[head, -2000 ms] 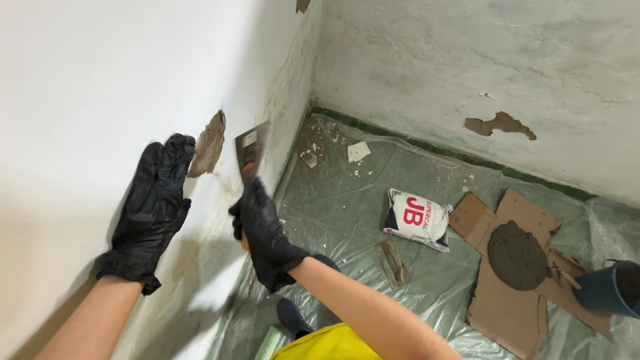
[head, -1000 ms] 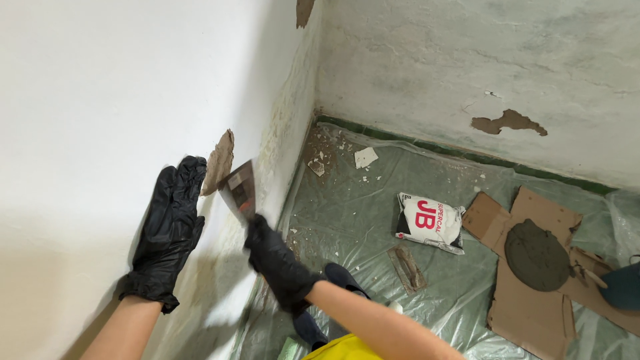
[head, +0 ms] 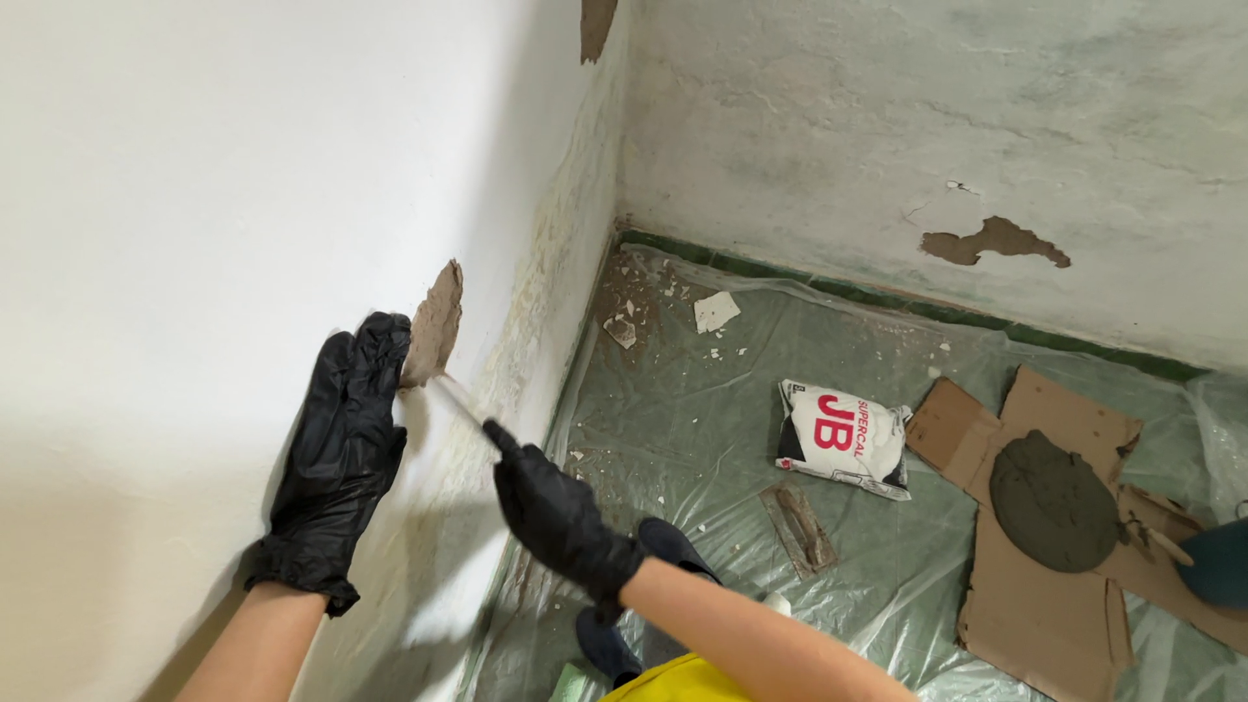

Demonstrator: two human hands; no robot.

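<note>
My left hand (head: 341, 453), in a black glove, lies flat on the white wall (head: 244, 195) with its fingers together and holds nothing. Its fingertips are beside a bare brown patch (head: 435, 327) where the plaster is gone. My right hand (head: 561, 517), also gloved in black, grips a putty knife (head: 464, 404). The blade is seen nearly edge-on, slightly blurred, with its tip at the lower edge of the patch. The fingers hide most of the handle.
Plastic sheeting (head: 673, 409) covers the floor, with plaster chips (head: 717, 311), a white bag (head: 843, 439) and a plastering trowel (head: 799, 528). Grey mortar (head: 1053, 500) sits on cardboard (head: 1043, 624) by a blue bucket (head: 1219, 565). The adjoining wall has another bare patch (head: 999, 242).
The putty knife has turned from showing its broad face to nearly edge-on, and its tip is now at the patch's lower edge. My left hand stays flat on the wall beside the patch.
</note>
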